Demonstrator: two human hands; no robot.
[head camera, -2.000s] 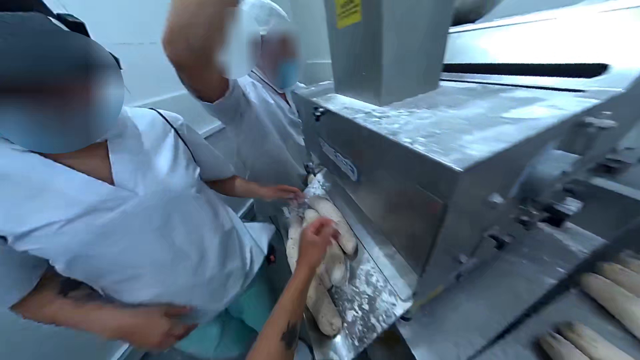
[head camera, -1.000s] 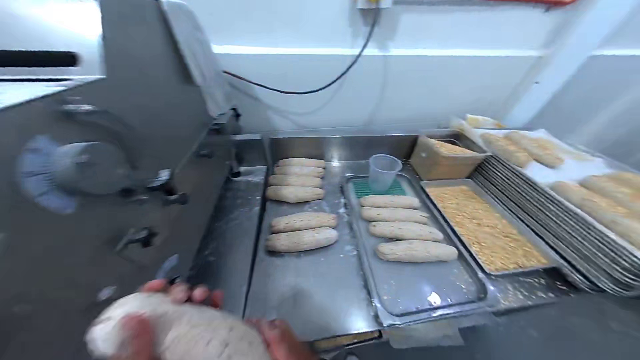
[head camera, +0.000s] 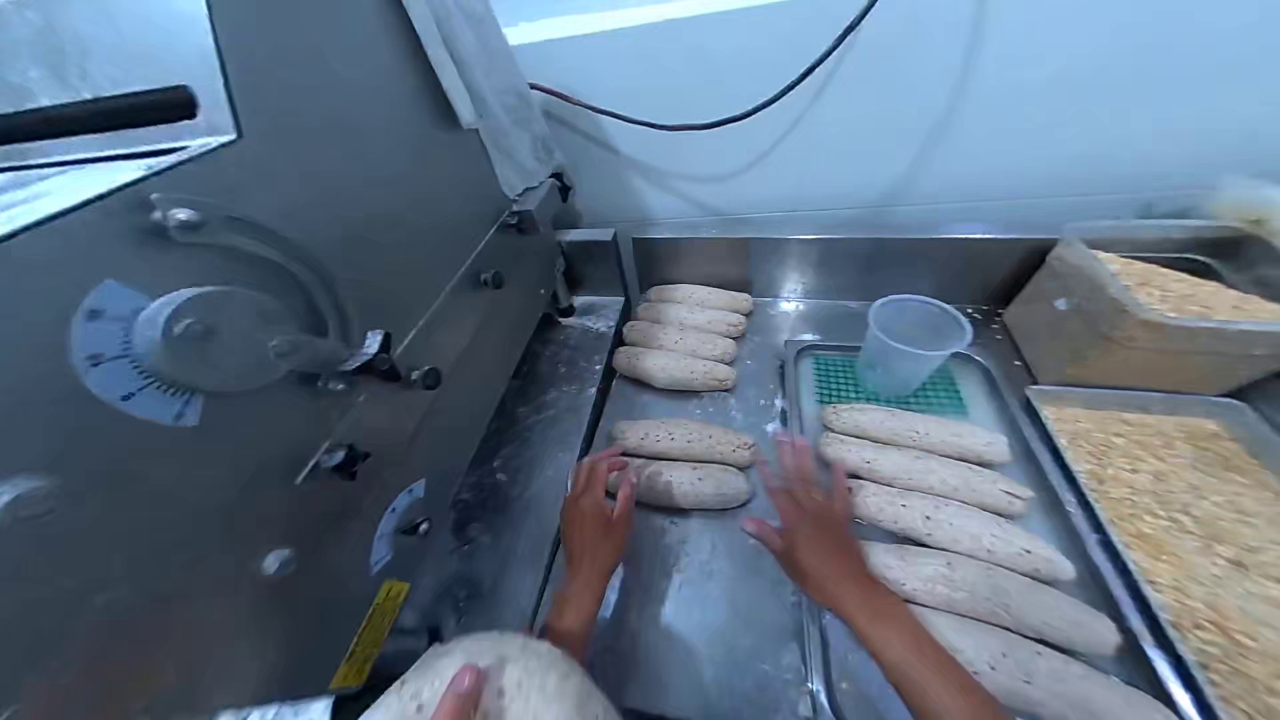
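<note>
My left hand (head camera: 592, 525), thumb and fingers apart, touches the left ends of two floured dough pieces (head camera: 680, 483) on the metal tray (head camera: 690, 580). Whether it presses on them cannot be told. My right hand (head camera: 808, 520) is spread, palm down, between those pieces and the longer dough pieces (head camera: 960, 530) on the right tray. Nothing is seen in it. Several more dough pieces (head camera: 680, 340) lie side by side farther back. Close to the camera, at the bottom edge, a large dough piece (head camera: 500, 680) hides part of my left forearm; a thumb (head camera: 462, 690) rests on it, its owner unclear.
A steel machine (head camera: 300, 480) with dials and knobs stands at the left. A clear plastic cup (head camera: 905, 345) sits on a green mesh mat (head camera: 845, 380) in the right tray. Farther right are a tray of flakes (head camera: 1170, 500) and a bin of flakes (head camera: 1130, 345). A cable (head camera: 690, 127) hangs along the wall.
The view has swung from co-workers beside the machine to the trays. My two hands now reach over the trays. One second ago, hands were around a dough piece at the lower left.
</note>
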